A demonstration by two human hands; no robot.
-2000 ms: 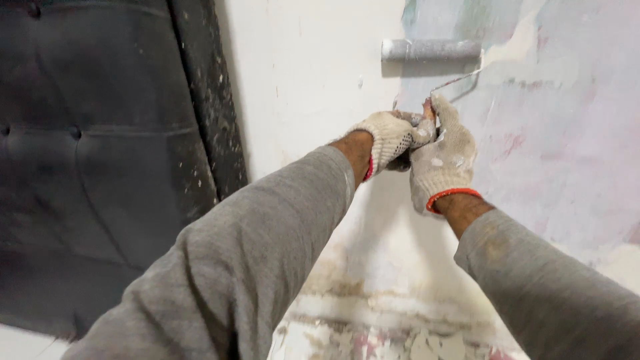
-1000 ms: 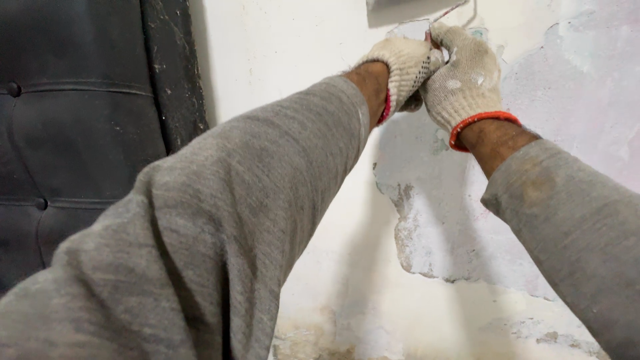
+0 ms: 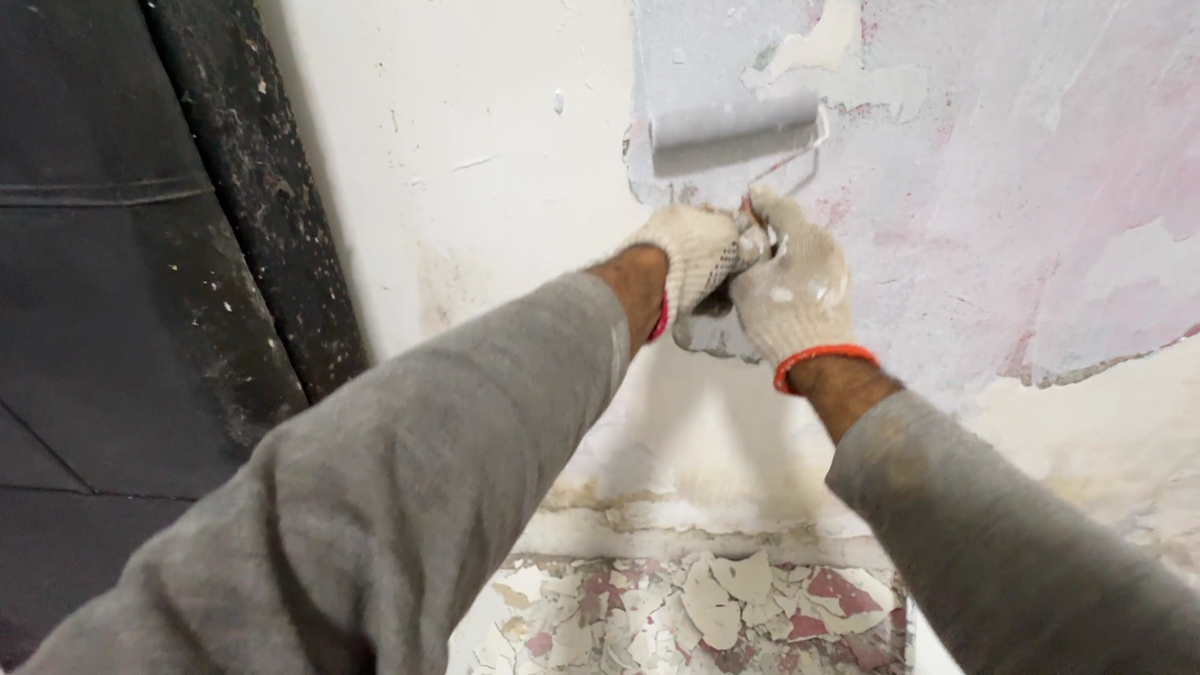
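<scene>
A paint roller with a grey sleeve [image 3: 736, 134] lies across the wall above my hands, its thin wire frame bending down on the right to the grip. My left hand [image 3: 698, 253], in a knitted cotton work glove with a pink cuff edge, is closed around the handle. Close against it on the right, my right hand [image 3: 797, 281], in a similar glove with an orange cuff and white paint spots, also grips the handle. The handle itself is mostly hidden by the gloves. Behind the roller the wall [image 3: 994, 206] shows a bluish-pink patch where paint has come off.
A black tufted upholstered panel [image 3: 103, 347] with a paint-spotted edge stands at the left against the wall. White painted wall [image 3: 450, 122] lies between it and the bare patch. Below, flaked paint chips [image 3: 722, 600] cover a surface at the wall's foot.
The roller was partly out of view at the top one second ago and now shows lower, over the patch. The view has shifted; paint chips at the wall's foot now show more fully. Both hands keep their hold.
</scene>
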